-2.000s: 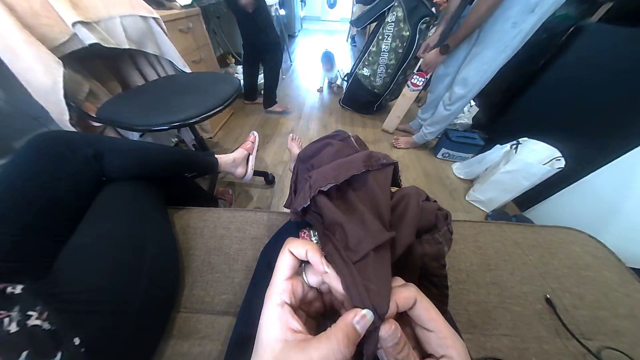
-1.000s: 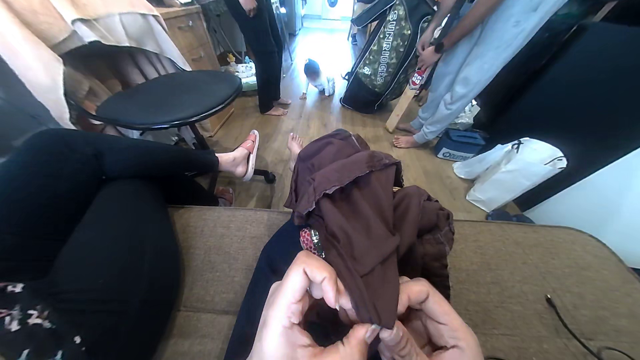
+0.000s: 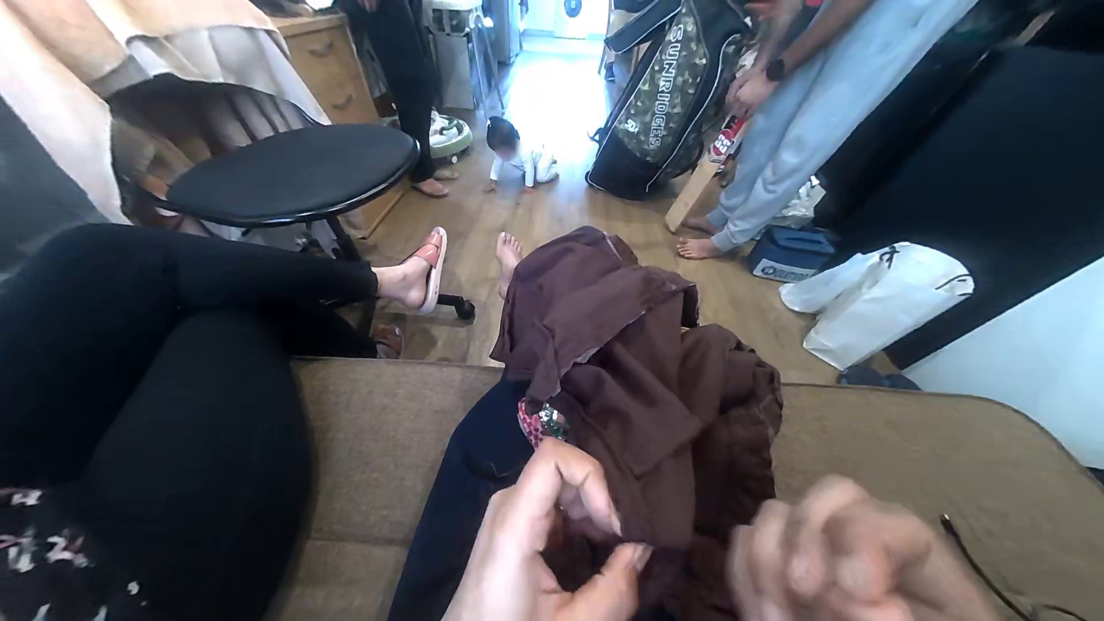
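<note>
A dark brown cloth garment (image 3: 638, 388) lies bunched over my lap, with a raw edge along one fold and a patch of colourful sequin-like trim (image 3: 543, 423) at its left side. My left hand (image 3: 561, 543) pinches the lower part of the cloth between thumb and forefinger. Just right of the cloth, my right hand (image 3: 845, 552) is raised with curled fingers and blurred by motion; whether its fingertips hold anything small, such as a needle or thread, cannot be made out.
I sit on a brown sofa (image 3: 931, 440); a cable (image 3: 983, 565) lies at right. A person's crossed legs (image 3: 198, 345) are beside me. Ahead are a black round stool (image 3: 293, 172), a crawling baby (image 3: 522, 159), a SUNRIDGES bag (image 3: 660, 103), a standing person with a cricket bat (image 3: 699, 185) and white bags (image 3: 888, 302).
My right hand has come away from the cloth to the right, while my left hand still pinches it. The baby on the floor has moved leftward since the earliest frame.
</note>
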